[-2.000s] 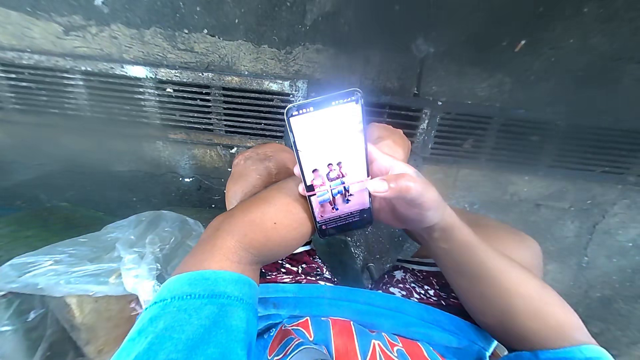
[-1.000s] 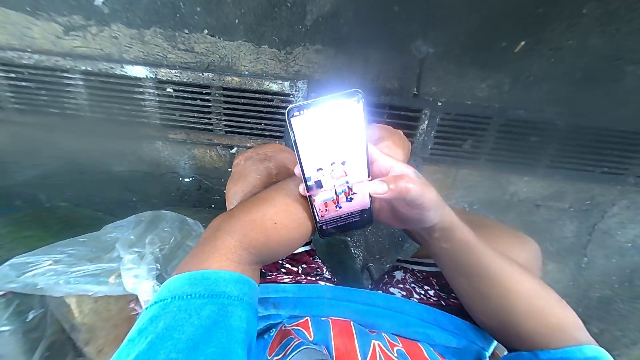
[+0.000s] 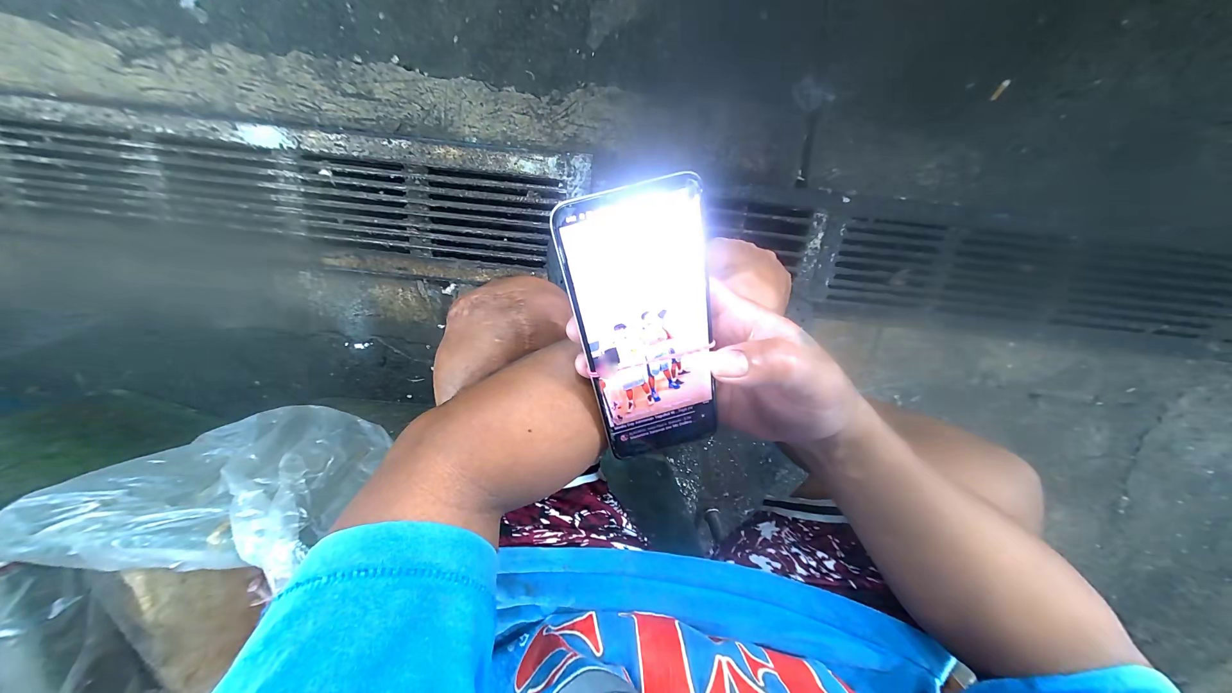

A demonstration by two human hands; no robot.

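My right hand [image 3: 784,375] grips a smartphone [image 3: 637,318] in a dark case from its right side, with the thumb at the edge of the screen. Fingertips show at the phone's left edge. The phone is held upright and slightly tilted over my knees. Its upper screen glares white; lower down is a picture of several standing people, with small writing beneath. My left forearm [image 3: 520,433] reaches across toward the phone from the left, and my left hand is hidden behind the phone, so what it holds or touches cannot be seen.
A clear plastic bag [image 3: 192,491] with a brownish thing inside lies at the lower left. Metal drain grating [image 3: 375,207] runs across the dark, wet-looking floor [image 3: 962,106] beyond my knees. A small light-coloured scrap [image 3: 1001,90] lies at the upper right.
The picture of people on the phone's screen has changed slightly from frame to frame. My right hand keeps its hold on the phone.
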